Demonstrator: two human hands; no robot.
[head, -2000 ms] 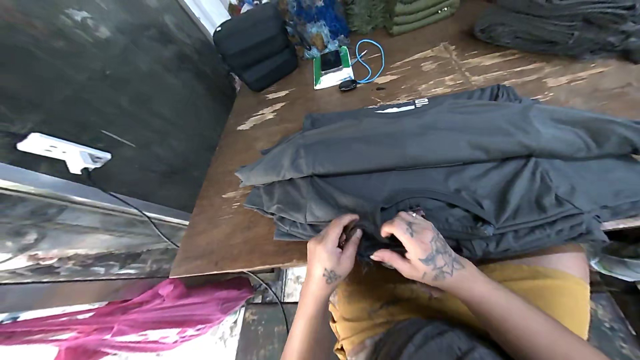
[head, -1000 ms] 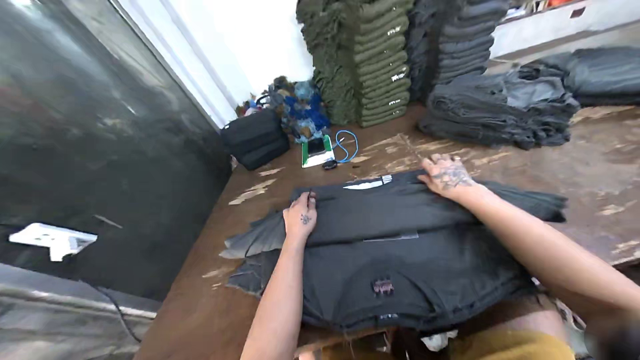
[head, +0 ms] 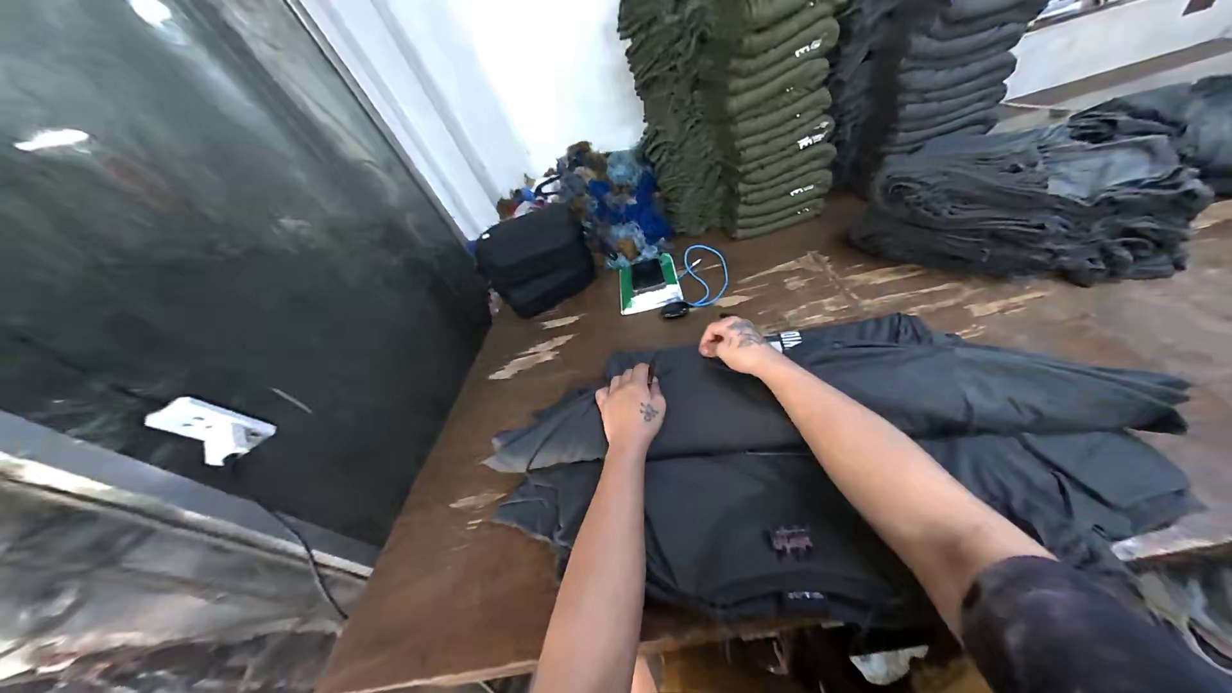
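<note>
Dark grey shirts (head: pixel 712 520) lie layered on the worn brown wooden table, with a neckline and a small print near the front edge. Behind that neckline a folded part of the dark cloth (head: pixel 866 385) runs across the pile. My left hand (head: pixel 632 399) lies on the left end of this fold, fingers bent at a dark thin thing too small to make out. At the fold's far edge, beside a white print, my right hand (head: pixel 736 344) has its fingers curled in; whether cloth is pinched between them is hidden.
Behind the shirts are a black case (head: pixel 537 258), a green-and-white pad (head: pixel 650 284) with a dark device, and a blue cable (head: pixel 710 274). Tall stacks of folded olive garments (head: pixel 784 115) and dark garments (head: pixel 962 77) stand farther back. A dark garment pile (head: pixel 1030 202) sits right; a white power strip (head: pixel 210 423) is on the left wall.
Since one second ago my right hand has moved left along the far edge of the shirts, closer to my left hand. Two seconds ago both hands were at the near edge.
</note>
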